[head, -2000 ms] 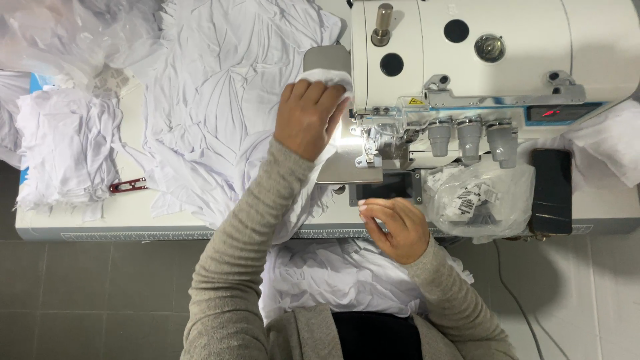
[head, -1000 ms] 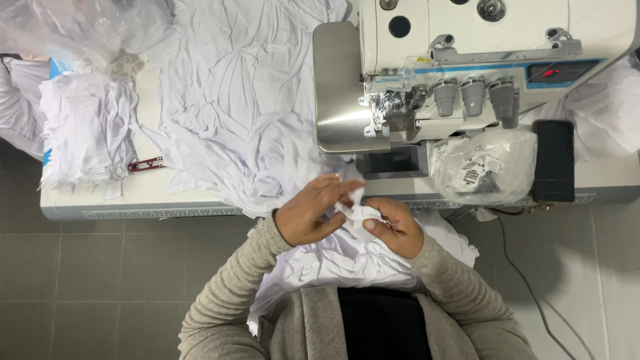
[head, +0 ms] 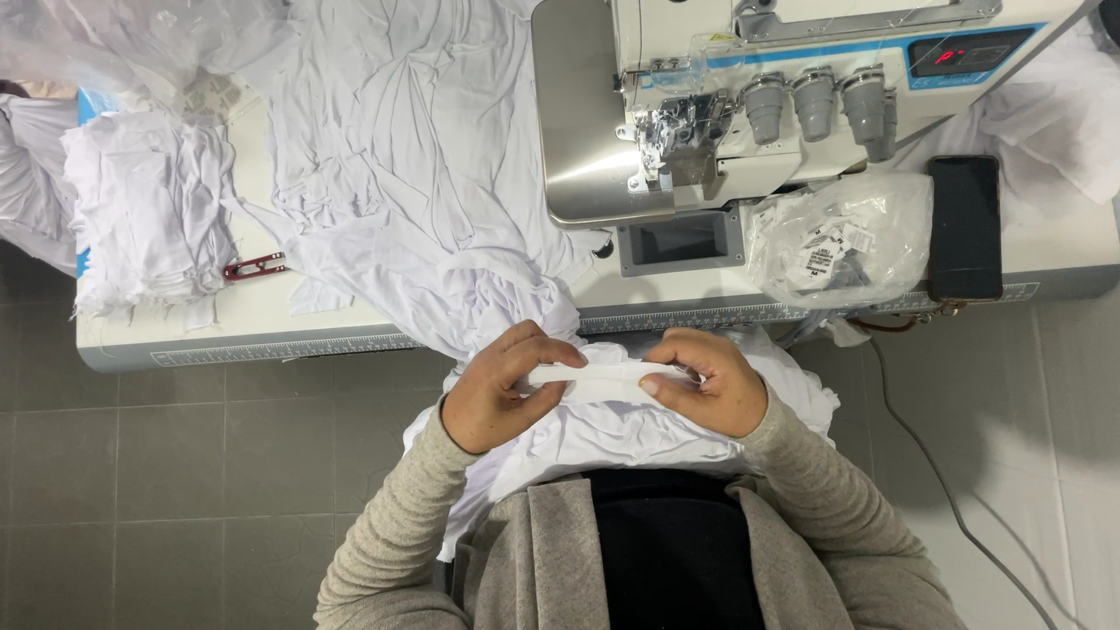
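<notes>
My left hand (head: 512, 385) and my right hand (head: 710, 381) pinch a folded band of white fabric (head: 612, 383) between thumbs and fingers, stretched roughly level over my lap. Beneath it, gathered white cloth (head: 612, 437) lies across my lap. A large heap of thin white fabric (head: 411, 122) spreads over the table and hangs over its front edge near my left hand. Beyond my hands stands an overlock sewing machine (head: 822, 52) with a shiny metal plate (head: 584, 114) at its left side. Its needle area is away from both hands.
On the table (head: 262, 328) at left are a stack of white fabric pieces (head: 149, 210) and red thread snips (head: 255, 266). Right of the machine's recessed tray (head: 682, 240) lie a clear plastic bag of labels (head: 840, 245) and a black phone (head: 964, 227). A cable (head: 927, 464) runs along the floor.
My left hand has come from the machine's plate down to my lap. Both hands were gathering white fabric a second ago and now hold a band of it stretched between them.
</notes>
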